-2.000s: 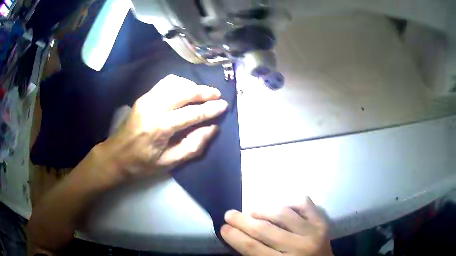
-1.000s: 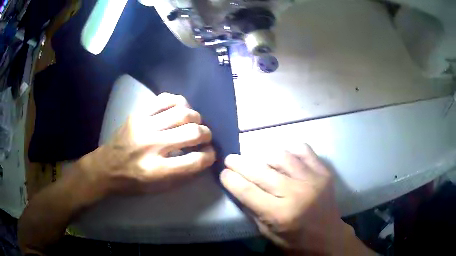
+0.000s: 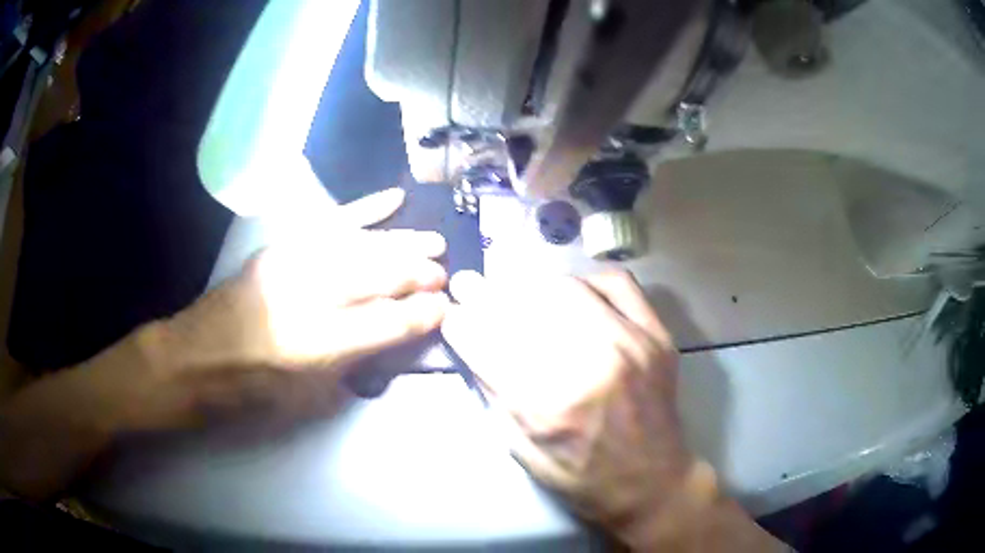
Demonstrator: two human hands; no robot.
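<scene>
The dark navy garment panel [image 3: 124, 173] lies on the white table, left of and under the machine head. Its narrow end [image 3: 462, 232] runs to the presser foot [image 3: 467, 194]. My left hand [image 3: 351, 286] lies flat on the fabric just below the foot, fingers extended and pointing right. My right hand [image 3: 572, 367] is beside it, thumb and fingertips pinching the fabric's right edge near my left fingertips. A small dark bit of the fabric shows below my left hand. The needle is too blurred to make out.
The machine head [image 3: 486, 65] fills the upper middle. A long pale lamp cover [image 3: 254, 119] hangs to its left. The ribbed knob [image 3: 611, 233] is right of the foot. Clear crumpled plastic [image 3: 918, 459] is at the lower right edge.
The fabric has moved up under the presser foot, so less shows below it. Both hands have moved closer to the foot and nearer each other. The camera view is closer to the machine head.
</scene>
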